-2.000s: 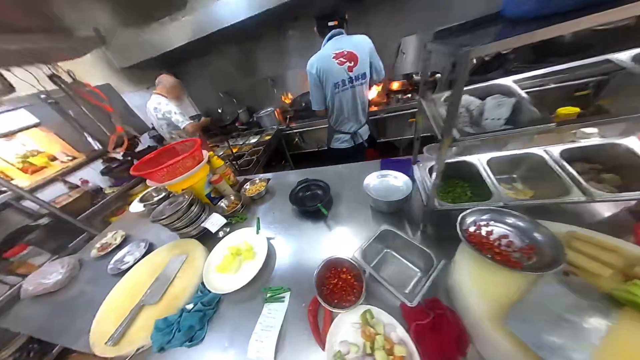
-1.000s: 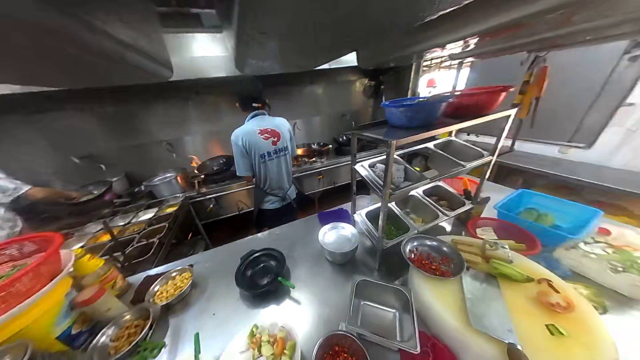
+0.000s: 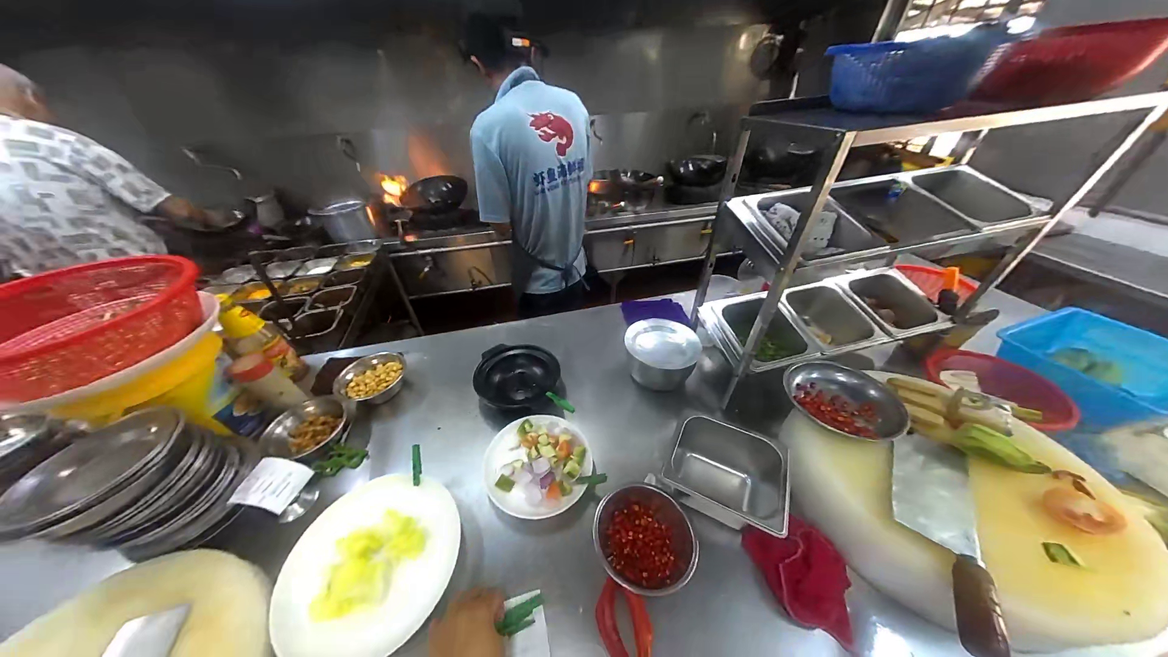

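Observation:
My left hand (image 3: 468, 624) is at the bottom edge, blurred, beside green clips (image 3: 520, 614) on a paper slip (image 3: 529, 639); whether it grips them is unclear. My right hand is out of view. To its left lies an oval white plate (image 3: 301, 584) of yellow-green pieces, a green clip on its rim. Behind the hand is a small white plate (image 3: 507, 500) of diced vegetables, with a green clip at its edge. A metal bowl of chopped red chillies (image 3: 641, 546) stands right of the hand, with whole red chillies (image 3: 624, 620) in front and an empty steel pan (image 3: 727, 470) behind.
A cleaver (image 3: 935, 493) lies on the right round board (image 3: 1022, 593); another blade (image 3: 151, 634) is on the left board (image 3: 210, 593). Stacked metal plates (image 3: 119, 493), a black pot (image 3: 516, 376) and a steel rack (image 3: 803, 274) stand around. Two people work at the stoves.
The small plate of diced vegetables, in front of the chilli bowl two seconds ago, is now behind and left of it. My left hand has come into view. The view has shifted.

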